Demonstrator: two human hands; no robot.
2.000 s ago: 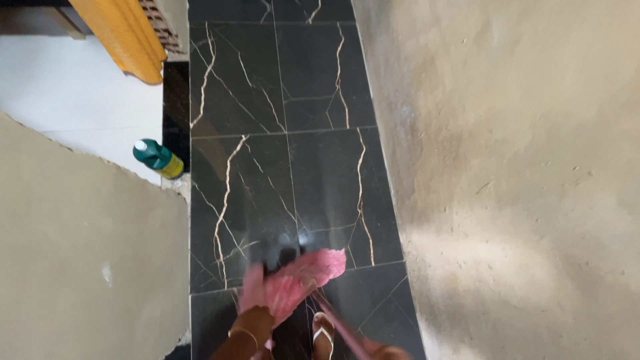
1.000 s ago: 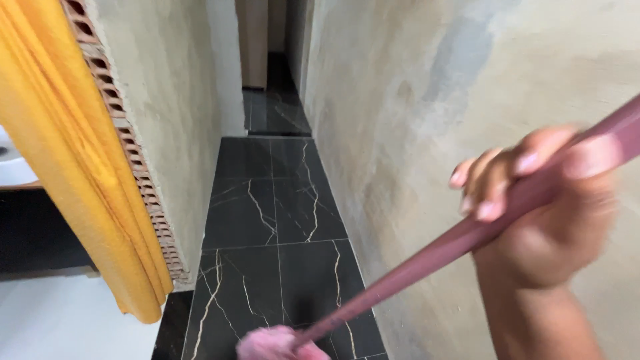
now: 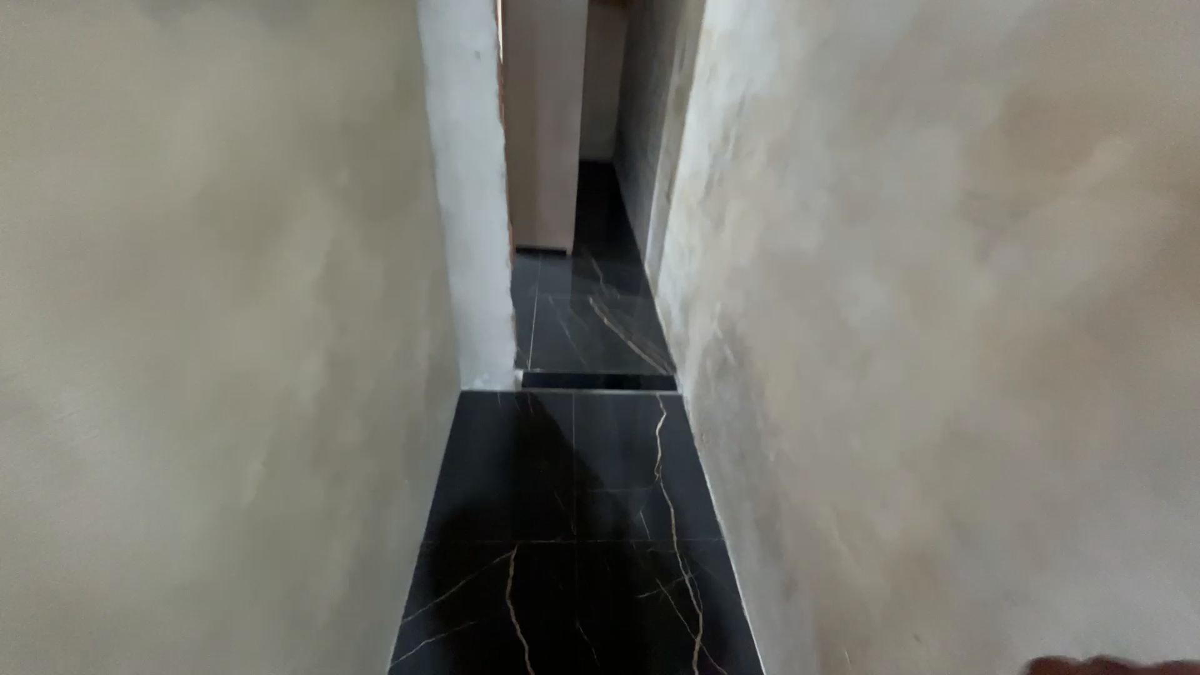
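Note:
At the bottom right corner of the head view, only the upper edge of a hand shows, most likely my right hand [image 3: 1087,666]; its fingers and anything in it are cut off by the frame. My left hand is out of view. Neither the pink cloth nor the stick is visible now. Ahead of me runs a floor of black marble-look tiles [image 3: 619,506] with pale veins, and a dark shadow lies over part of it.
Plastered walls stand close on the left [image 3: 234,328] and right [image 3: 919,328]. A low raised threshold [image 3: 598,382] crosses the passage. Beyond it are more dark tiles [image 3: 591,319] and a pale upright panel, perhaps a door [image 3: 546,131].
The view has moved forward along the passage. The pink cloth, the stick and the hand raised on it have left the view, as have the yellow curtain and the exposed bricks.

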